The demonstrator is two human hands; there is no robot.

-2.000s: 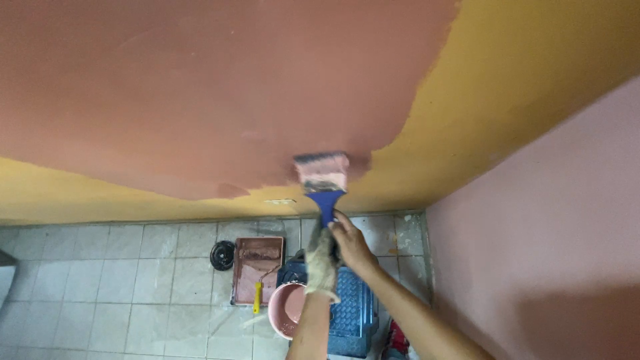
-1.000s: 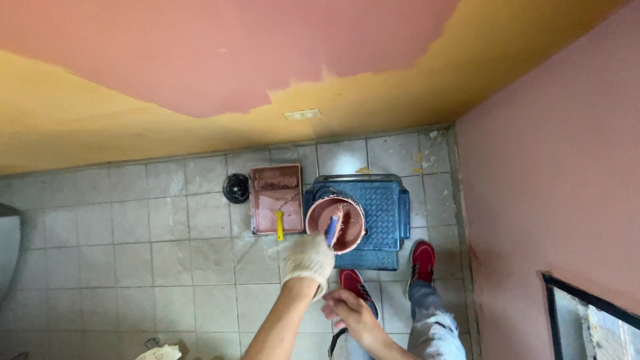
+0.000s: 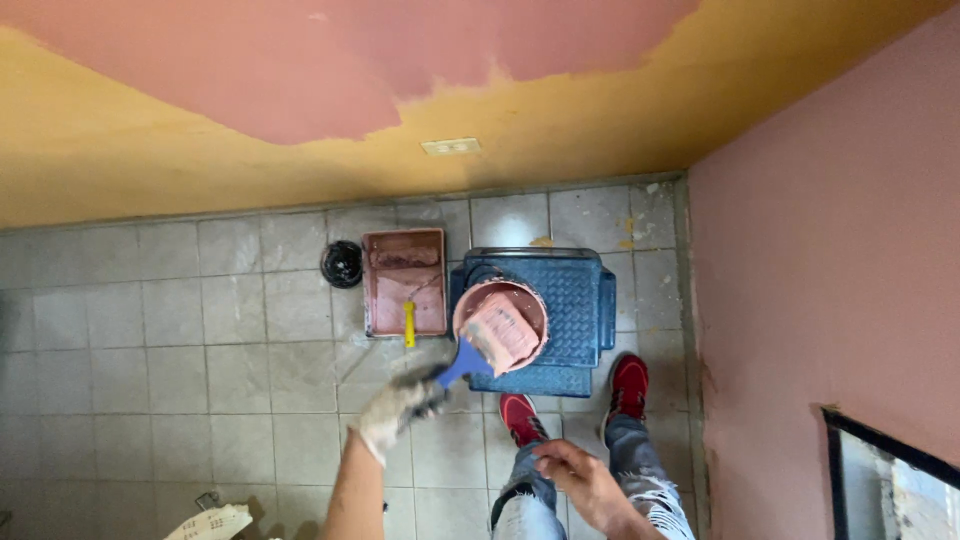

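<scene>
My left hand (image 3: 397, 409), in a pale work glove with dark fingers, grips the blue handle of a wide paintbrush (image 3: 499, 330). Pink paint coats the bristles, which are over the paint bucket (image 3: 543, 307). The bucket stands on the left part of a blue plastic step stool (image 3: 574, 300). My right hand (image 3: 581, 476) is bare, with its fingers curled above my legs, and no object shows in it. Pink paint covers the upper part of the yellow wall (image 3: 562, 120), with a ragged lower edge.
A paint tray (image 3: 367, 292) holding a paint roller (image 3: 409, 322) lies on the tiled floor left of the stool, beside a black round object (image 3: 342, 264). An outlet (image 3: 450, 146) is low on the wall. A pink wall (image 3: 810, 247) with a black-framed opening (image 3: 836, 465) stands at right.
The brush was on the wall two seconds ago, with both hands at its handle. It then went down to the bucket, and my right hand came off it. Now the bristles show above the bucket.
</scene>
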